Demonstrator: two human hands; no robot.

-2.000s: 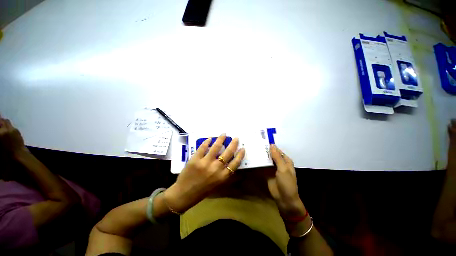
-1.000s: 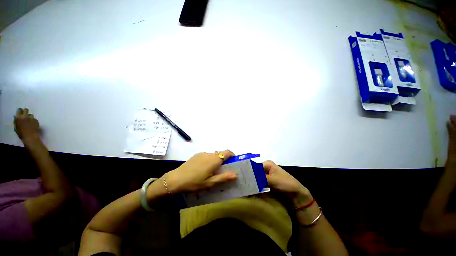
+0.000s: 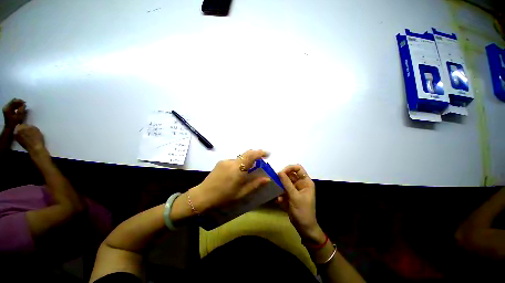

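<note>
A white and blue retail box [image 3: 246, 207] is held tilted over the lap, just off the table's front edge. My left hand [image 3: 235, 177] grips the box around its body, with fingers on top near the blue end. My right hand [image 3: 297, 190] pinches at the blue end of the box with thumb and fingertips. The underside of the box and what is inside it are hidden.
A handwritten note [image 3: 165, 139] and a black pen [image 3: 192, 129] lie near the front edge. Two window boxes [image 3: 425, 74] lie at the right, with a blue tray [image 3: 498, 72] beyond. A phone [image 3: 216, 6] lies far back. A person's hands [image 3: 25, 130] rest at left; another's arm [image 3: 483, 226] is at right.
The box has come off the table to over the lap and turned, its blue end now facing up and right. My right hand has moved onto that end. The person's hands at left have come onto the table.
</note>
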